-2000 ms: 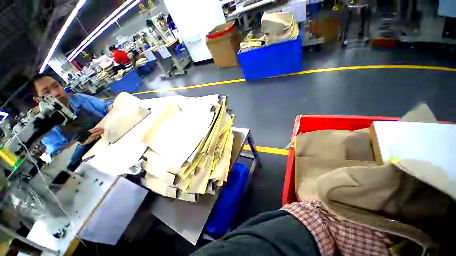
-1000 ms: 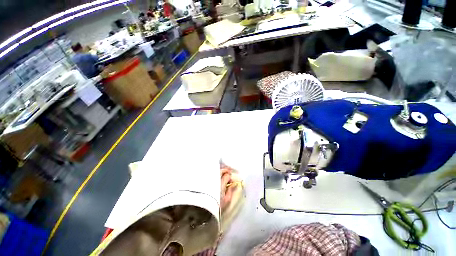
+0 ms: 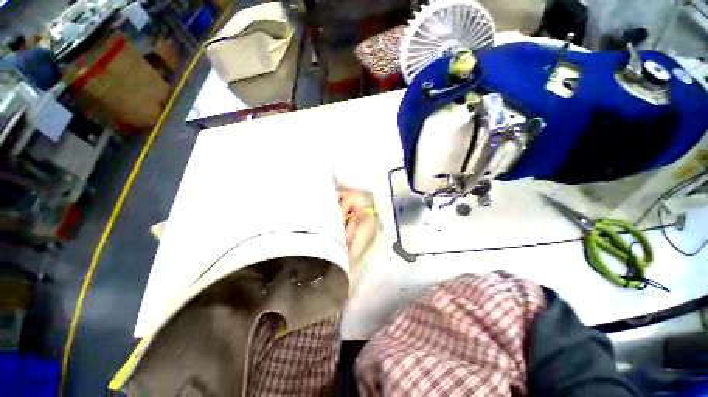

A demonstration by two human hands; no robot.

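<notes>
A large beige bag body (image 3: 256,252) stands with its open mouth towards me. A checked sleeve reaches inside it. A partly hidden hand, apparently my left hand (image 3: 359,221), shows beyond the bag's right edge, its fingers bent at a bit of yellow edging; the wrist is hidden. My right checked sleeve lies across the table's front edge, but no right hand shows. The blue-covered sewing machine (image 3: 559,112) is right of the visible hand, with its presser foot area (image 3: 466,201) bare of work. Green-handled scissors (image 3: 617,252) lie right of it.
The white table (image 3: 233,167) spreads behind the bag. A white fan (image 3: 448,35) stands behind the machine head. Another beige bag (image 3: 252,46) sits on a side table. A yellow floor line (image 3: 116,209) runs at left, with a cardboard box (image 3: 116,84) beyond.
The view has swung from the stacked work and red bin to the sewing table, then tilted down. Since the middle frame, bag and visible hand stay close together; the scissors remain beside the machine.
</notes>
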